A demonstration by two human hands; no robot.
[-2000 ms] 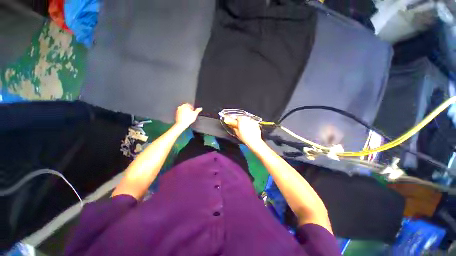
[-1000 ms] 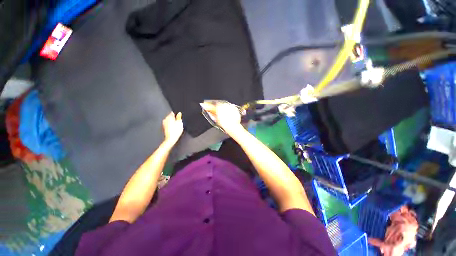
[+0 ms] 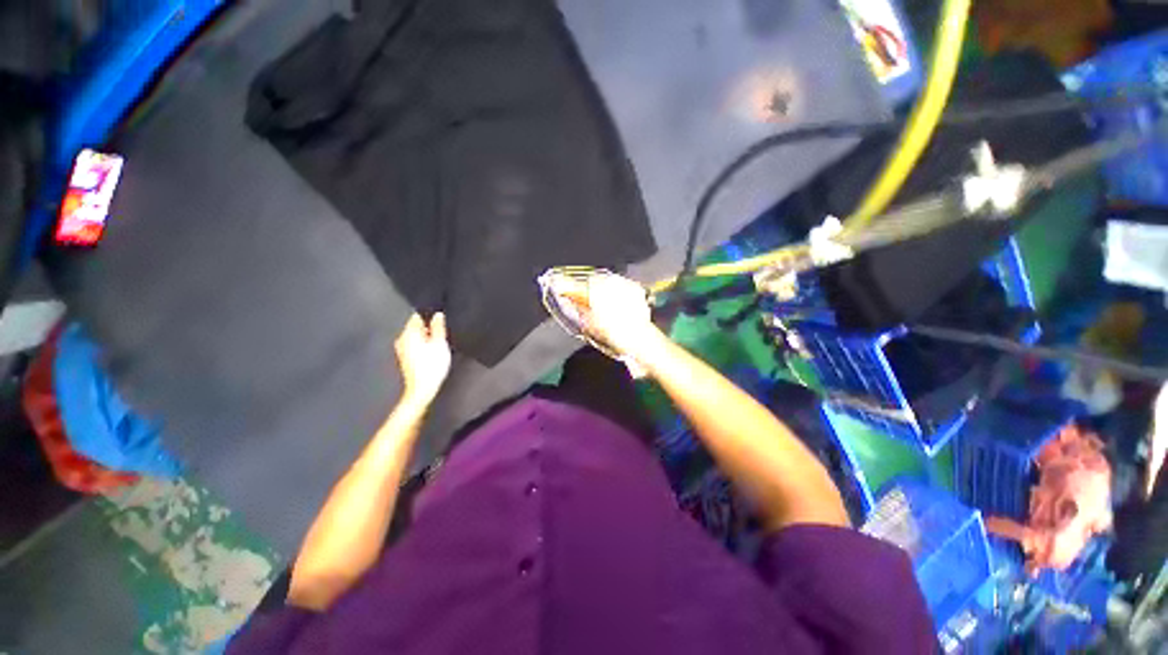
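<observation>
A black skirt [image 3: 480,166] lies on the dark grey pressing table cover [image 3: 243,282], its narrow end towards me and its far left part folded and rumpled. My left hand [image 3: 424,358] is at the skirt's near left edge, thumb and fingers close together on the cloth. My right hand [image 3: 617,314] is closed on the handle of the steam iron [image 3: 559,289], whose silver rim shows at the skirt's near right edge. The hand hides most of the iron. A yellow hose [image 3: 912,147] and a black cord run from it to the right.
An iron rest [image 3: 879,41] is at the table's far right. A metal rail [image 3: 897,228] runs beside a black stack [image 3: 884,269] over blue crates [image 3: 929,550]. A red-and-white packet [image 3: 90,197] lies at the far left, by a long blue edge [image 3: 135,71].
The view has turned, bringing the crates and packet in. The iron has moved from the skirt's near part to its near right edge. My left hand stays by the near left edge.
</observation>
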